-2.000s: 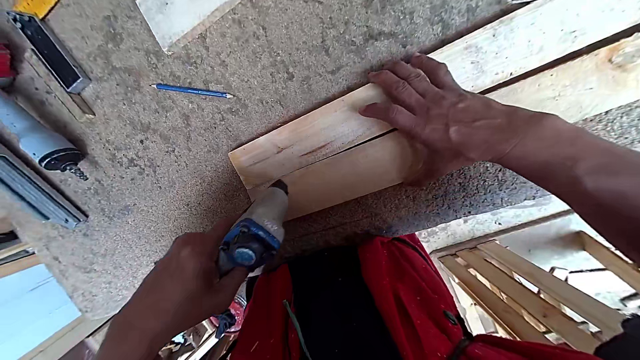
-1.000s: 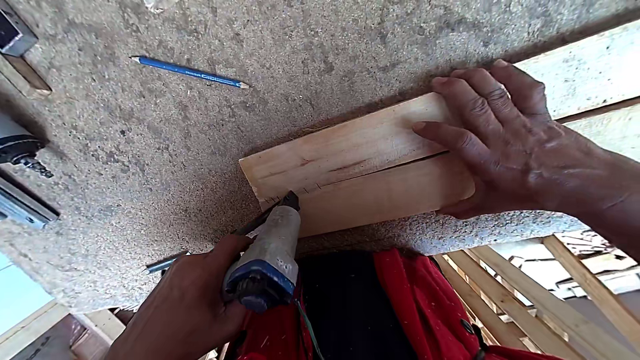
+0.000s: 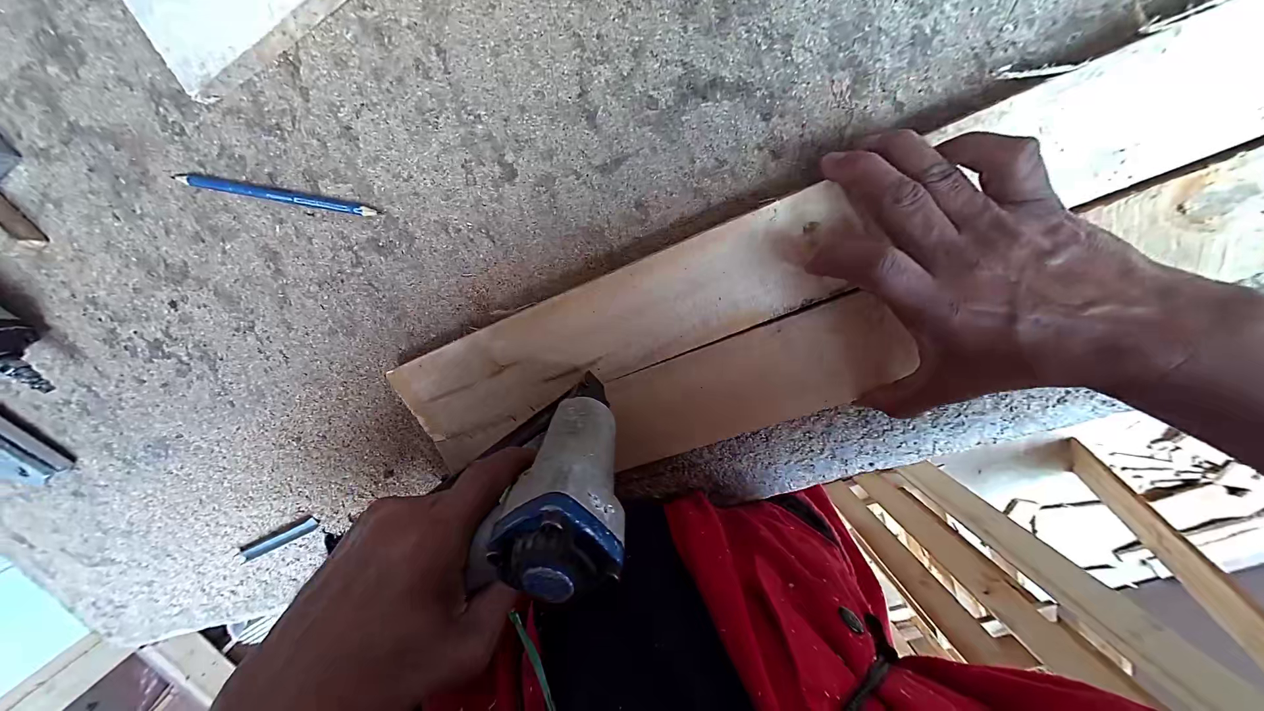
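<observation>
My left hand [image 3: 395,583] grips a pneumatic nail gun [image 3: 568,494] with a pale body and a blue cap. Its dark nose touches the wood near the seam, close to the left end of two short boards. The upper board [image 3: 632,296] and the lower board [image 3: 741,385] lie side by side, with a dark gap between them toward the right. My right hand [image 3: 987,257] is spread over their right end, fingers at the far edge and thumb on the upper board, holding them.
A blue pencil [image 3: 276,195] lies on the speckled worktop [image 3: 474,128]. A small strip of metal staples or nails [image 3: 279,538] rests at lower left. Drill-like and metal tools sit at the left edge. Long planks [image 3: 1116,99] extend at upper right; a slatted wooden frame [image 3: 987,583] stands below.
The nail gun's nose has moved a little right along the seam relative to the boards' left end. My right hand still holds the right end of the boards.
</observation>
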